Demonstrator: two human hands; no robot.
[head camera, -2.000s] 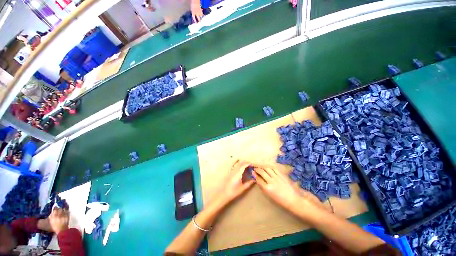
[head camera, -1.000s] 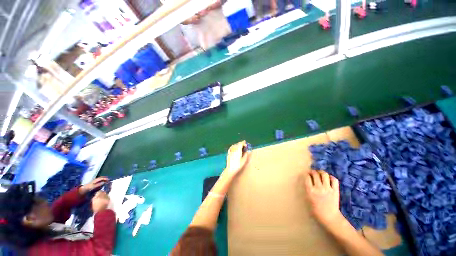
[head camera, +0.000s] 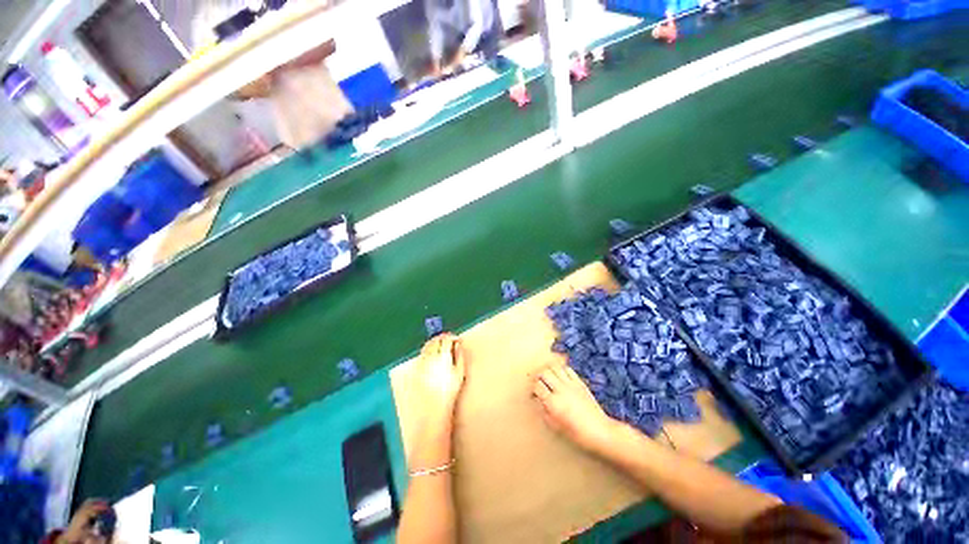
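My left hand is at the far left edge of the cardboard mat, fingers curled, with no part visible in it. A small dark blue part lies on the green belt just beyond its fingertips. My right hand rests low over the mat, at the left side of the loose pile of blue parts. Its fingers are bent and their undersides are hidden, so I cannot tell whether it holds a part.
A black tray of parts lies right of the pile. Spaced parts lie along the belt. Another black tray is across it. A phone is left of the mat. Blue bins are at right. A neighbour's hand shows lower left.
The hands were together around a part, then apart, the left holding a part at the belt edge. Now no part shows in the left hand. The camera view has shifted.
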